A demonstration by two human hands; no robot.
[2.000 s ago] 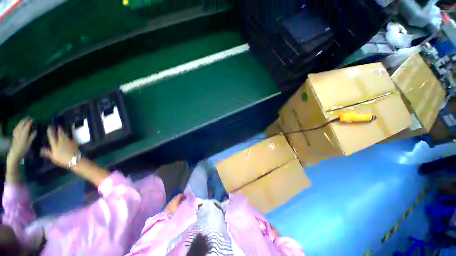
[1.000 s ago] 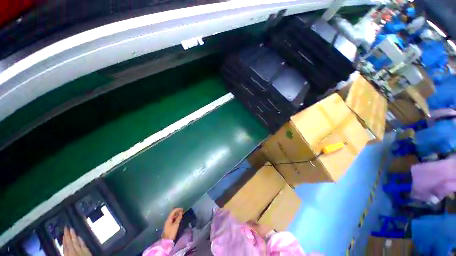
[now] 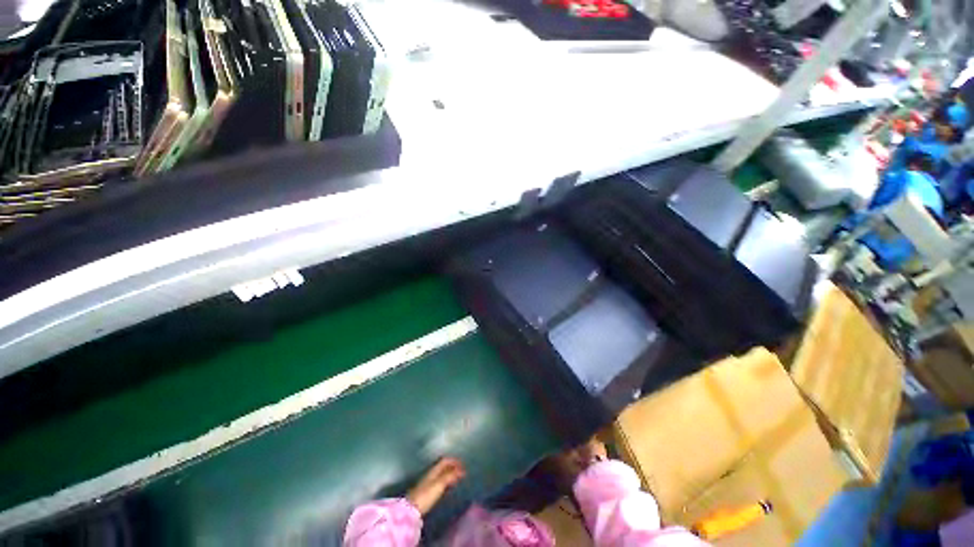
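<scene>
A stack of black foam trays (image 3: 523, 369) stands on the green belt ahead of me. Its top tray holds two smooth grey tablet-like devices (image 3: 547, 275). A second black tray stack (image 3: 652, 262) stands behind it, also with two grey devices (image 3: 710, 205) on top. My left hand (image 3: 440, 475) is over the belt, left of the near stack and apart from it, with nothing visible in it; its fingers are blurred. My right hand (image 3: 585, 456) is at the near stack's front lower corner, beside a carton. It is small and dark, and its fingers are unclear.
A brown carton (image 3: 737, 427) with a yellow-orange tool (image 3: 733, 519) on top stands right of my right hand. An open carton flap (image 3: 849, 369) rises behind it. A white shelf (image 3: 513, 139) runs above the belt, with upright framed panels (image 3: 310, 75) at left. Blue-clothed people are far right.
The view has swung up and left, bringing the shelf and panels in. The tray stacks are nearer. My right hand is now at the near stack's corner. The other person's hand and trays left the view.
</scene>
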